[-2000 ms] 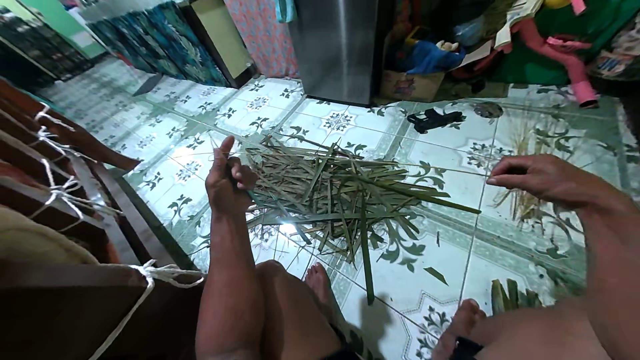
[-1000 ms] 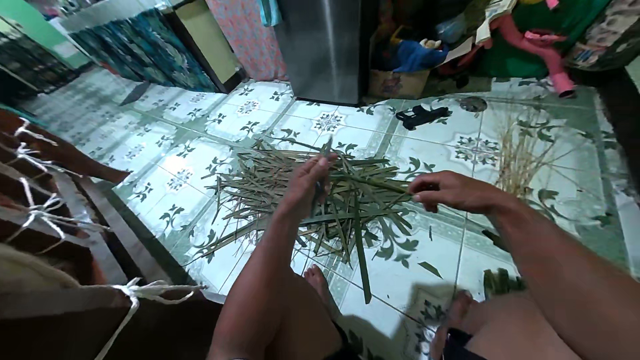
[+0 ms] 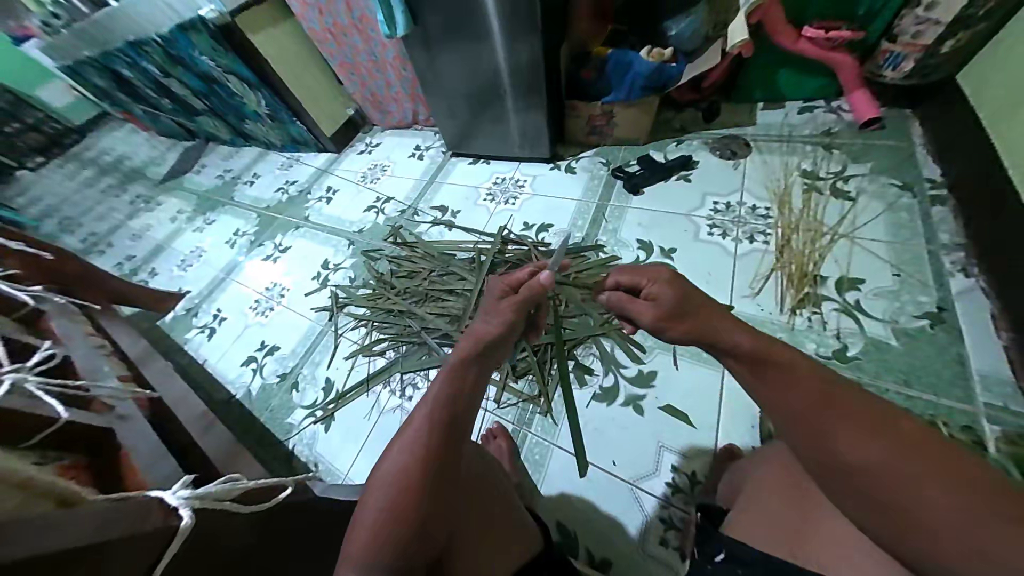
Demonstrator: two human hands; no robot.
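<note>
My left hand [image 3: 516, 300] is closed around a small knife, its pale blade [image 3: 560, 252] pointing up past the thumb. Close to its right, my right hand [image 3: 660, 302] pinches a green leaf strip [image 3: 580, 282] whose far end runs toward the blade. Below and behind both hands lies a loose pile of cut green leaf strips [image 3: 408, 296] on the tiled floor. One longer, darker strip [image 3: 570, 408] hangs or lies from the pile toward my feet. The knife's handle is hidden in my left fingers.
Thin yellowish fibres [image 3: 804, 248] lie on the floor at right, near a black object [image 3: 654, 172] and a round floor drain [image 3: 730, 147]. A dark wooden frame tied with white cord [image 3: 192, 496] stands at left. A grey cabinet or appliance [image 3: 488, 72] and a cardboard box [image 3: 612, 120] are ahead.
My hands were wide apart two seconds ago, with a long thin strand at my right fingers. They have come together over the pile, and the knife blade now shows plainly.
</note>
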